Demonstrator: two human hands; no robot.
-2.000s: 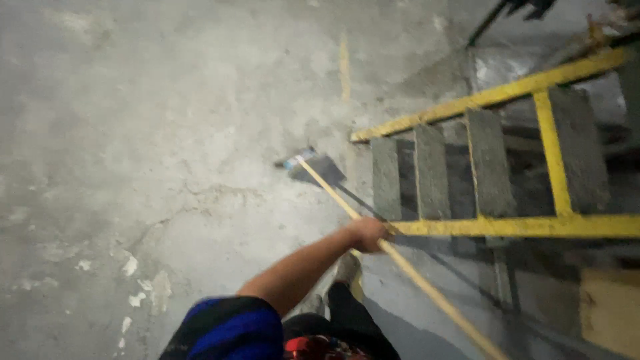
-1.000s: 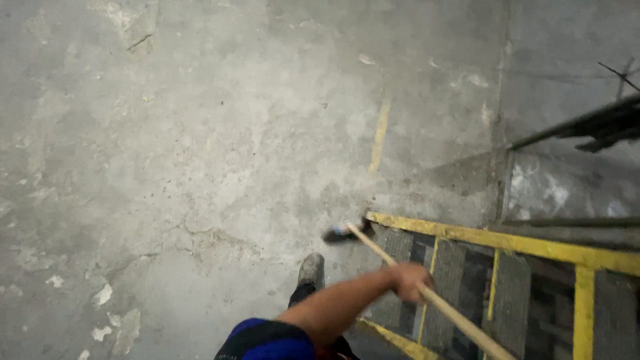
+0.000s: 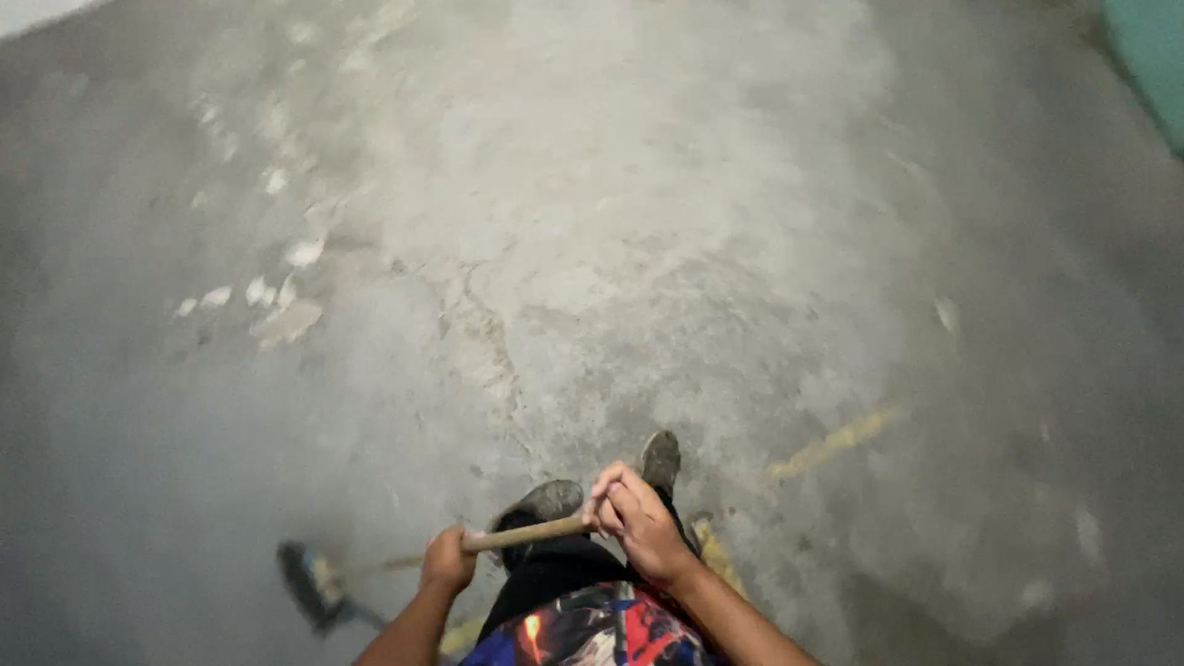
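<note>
My left hand (image 3: 450, 559) is closed around the wooden handle (image 3: 527, 534) of a push broom, near the middle of its visible length. At the upper end of the handle is my right hand (image 3: 629, 518), its fingers curled over the tip. The dark broom head (image 3: 310, 585) is at the lower left, blurred, close to the concrete floor, with something light-coloured where the handle joins it. My two shoes stand on the floor just beyond my hands.
The concrete floor (image 3: 601, 231) has cracks and pale chipped patches (image 3: 285, 310) at the left. A yellow painted line (image 3: 832, 444) lies right of my feet. More yellow shows beside my legs. A green surface (image 3: 1152, 65) is at the upper right corner.
The view has turned strongly, and the yellow-framed steps have left it. The broom head now lies to the left of my feet. Both hands are now visible on the handle; earlier only one was.
</note>
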